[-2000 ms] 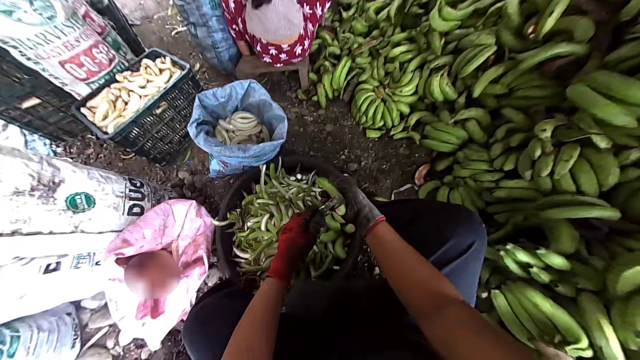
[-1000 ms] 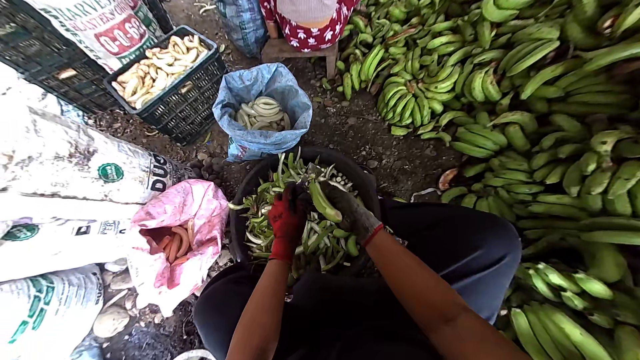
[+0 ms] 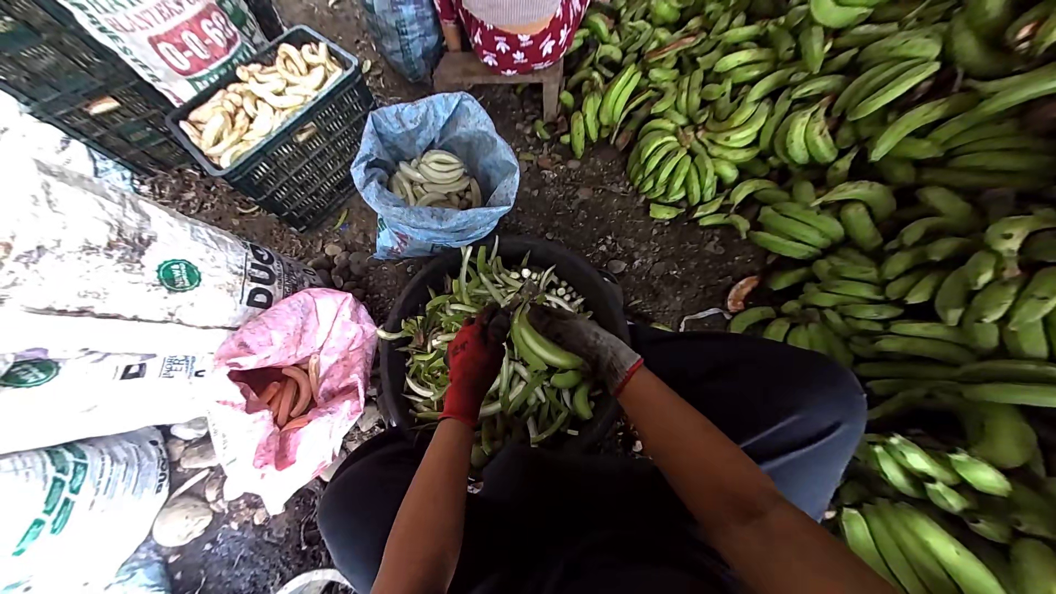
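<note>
A round black tub (image 3: 394,363) between my knees holds green banana peels (image 3: 429,346) and several unpeeled green bananas (image 3: 569,381). Above it, my right hand (image 3: 586,342), in a grey glove with a red cuff, grips a green banana (image 3: 540,342) from its right side. My left hand (image 3: 477,359), in a red glove with dark fingertips, is closed just left of that banana; whether it holds something is hidden by its fingers. A small dark piece, perhaps a blade, shows between the hands near the banana's upper tip, too small to name surely.
Beyond the tub stands a blue sack (image 3: 445,219) of peeled bananas, with a black crate (image 3: 305,165) of peeled bananas behind it. A pink sack (image 3: 338,330) and white sacks (image 3: 132,247) are at left. Green bananas (image 3: 825,231) are heaped at right. A person sits on a wooden stool (image 3: 495,73) ahead.
My hands stay over the tub and have drawn closer together around the banana since one second ago. A blurred patch over the pink sack's opening two seconds ago is gone, showing reddish bananas inside.
</note>
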